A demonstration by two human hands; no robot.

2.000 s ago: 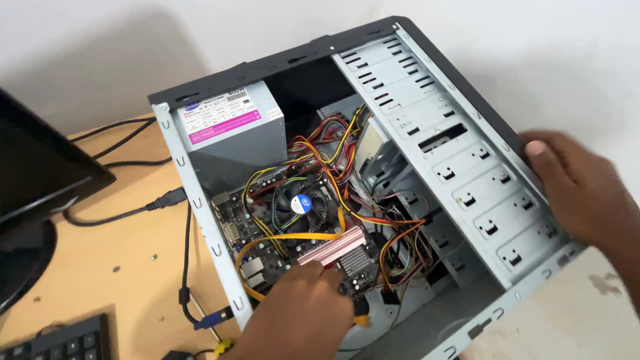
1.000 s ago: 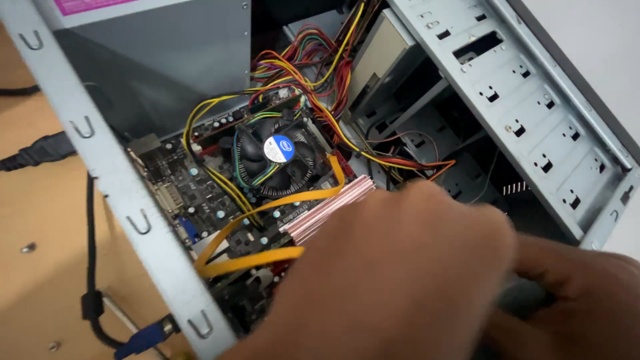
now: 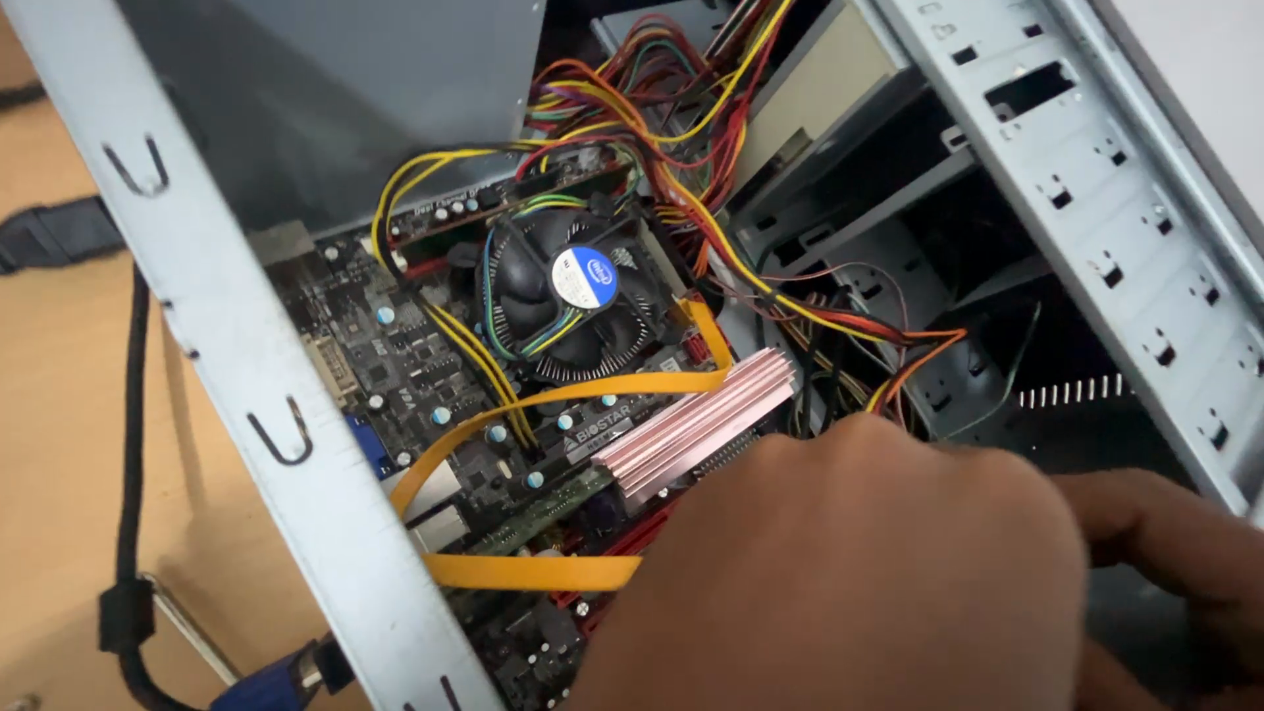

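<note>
The back of my left hand (image 3: 839, 583) fills the lower middle of the head view, low over the motherboard (image 3: 474, 395); its fingertips are hidden. A flat yellow cable (image 3: 533, 572) runs behind this hand, and whether it is gripped does not show. My right hand (image 3: 1155, 553) is beside it at the lower right, fingers bent, fingertips out of sight. Just above my left hand lies a pink finned heatsink (image 3: 696, 425), with a graphics-free stretch of board beside the CPU cooler fan (image 3: 568, 291). A green card (image 3: 543, 511) stands near the heatsink.
The case's metal edge (image 3: 227, 395) slants down the left. Perforated drive-bay metal (image 3: 1096, 197) is at the right, the power supply (image 3: 346, 109) at upper left. Bundled wires (image 3: 681, 128) cross above the fan. A blue video connector (image 3: 267, 683) and cable lie by the wooden table (image 3: 59, 415).
My right hand has left the case's outer right edge and is now beside my left hand, low over the case interior. The view has moved much closer.
</note>
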